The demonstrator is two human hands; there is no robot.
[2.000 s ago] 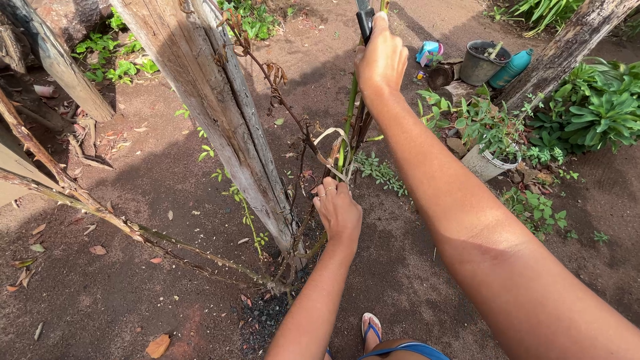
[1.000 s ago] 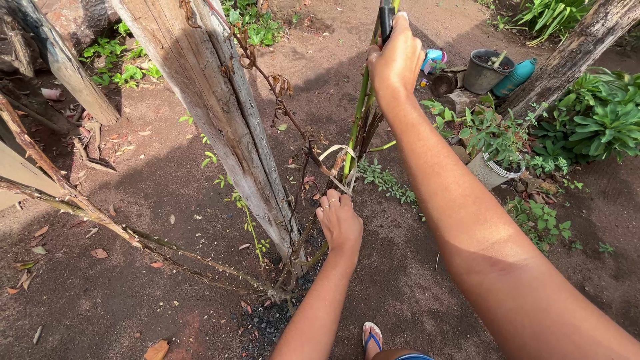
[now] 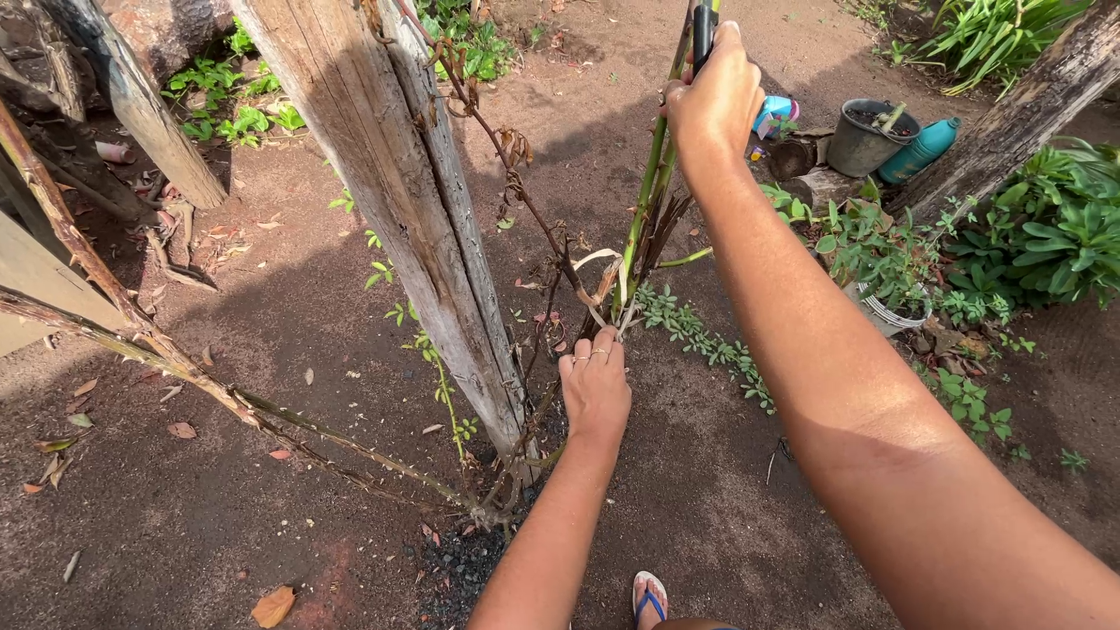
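My left hand [image 3: 597,385] grips the lower part of a bundle of stems, at a pale strip of cloth or fibre [image 3: 623,284] looped round them. Higher up, my right hand [image 3: 719,92] is closed on a black handle [image 3: 703,37] against the green thorny stems [image 3: 649,175]; the tool's working end is out of view. A dry brown stem [image 3: 525,188] with withered leaves runs down to the tied bundle. Just left of it leans a weathered wooden post [image 3: 394,175], with the plant's base [image 3: 492,514] at its foot.
Thorny branches [image 3: 175,350] spread low at the left. At the upper right are a bucket [image 3: 862,144], a teal bottle [image 3: 923,150], a second wooden post [image 3: 1006,114] and a potted plant [image 3: 884,254]. Green creepers [image 3: 700,337] lie on the soil. A sandalled foot [image 3: 649,599] shows below.
My right hand has risen a little along the stems with the black handle. My left hand stays low on the bundle by the pale tie.
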